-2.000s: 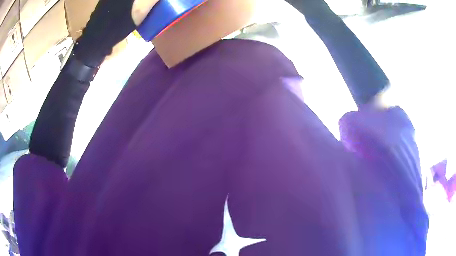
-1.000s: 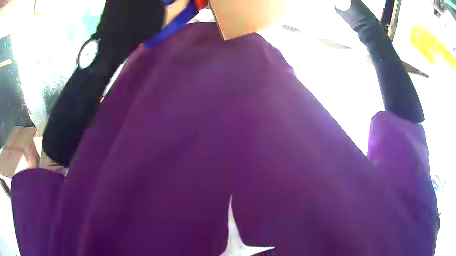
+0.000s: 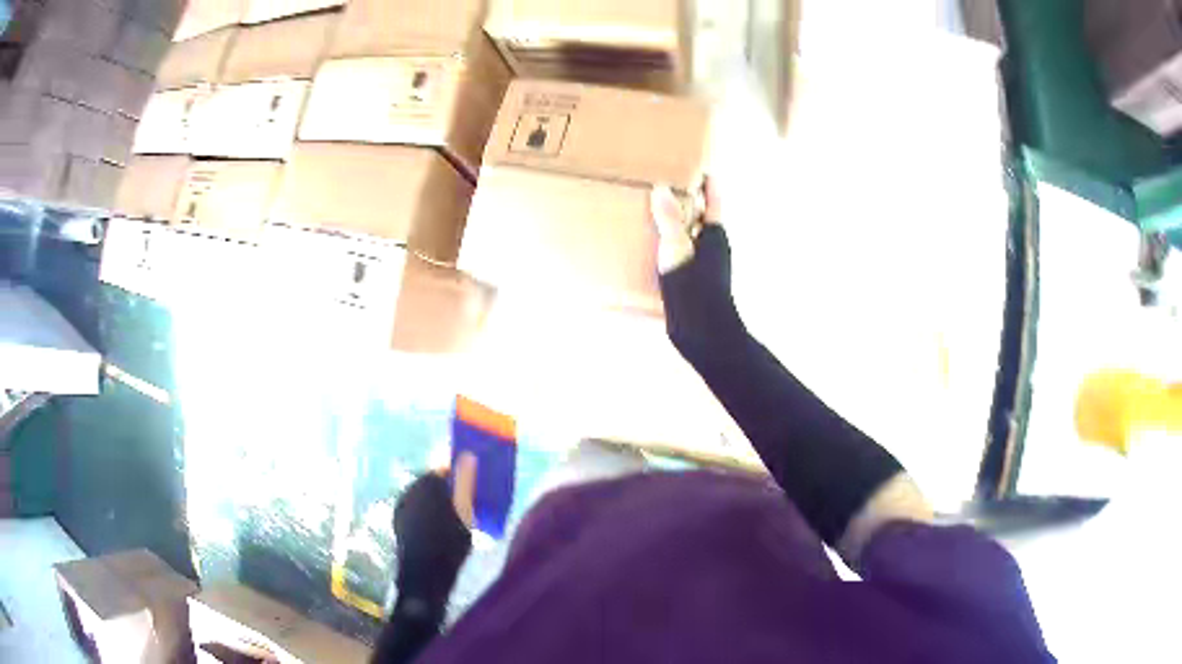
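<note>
My right hand (image 3: 687, 221), in a black sleeve with the fingers showing, is at the right side of a brown carton (image 3: 564, 227) with a printed fragile mark. The fingers touch its edge; part of the hand is lost in glare. My left hand (image 3: 456, 499) holds the blue tape gun (image 3: 487, 480) with an orange edge, low at left of centre, apart from the cartons. A block of cartons (image 3: 370, 195) stands on the glare-lit table beyond it.
More stacked cartons (image 3: 78, 117) stand at the far upper left. Open cartons (image 3: 123, 590) lie at the lower left. A yellow object (image 3: 1128, 409) is at the right. A dark bar (image 3: 1020, 324) runs along the table's right side. Another carton (image 3: 1147, 65) is at the upper right.
The view has swung up to show the carton block. My left hand with the tape gun is now away from the carton near my body. My right hand is now at a carton's side.
</note>
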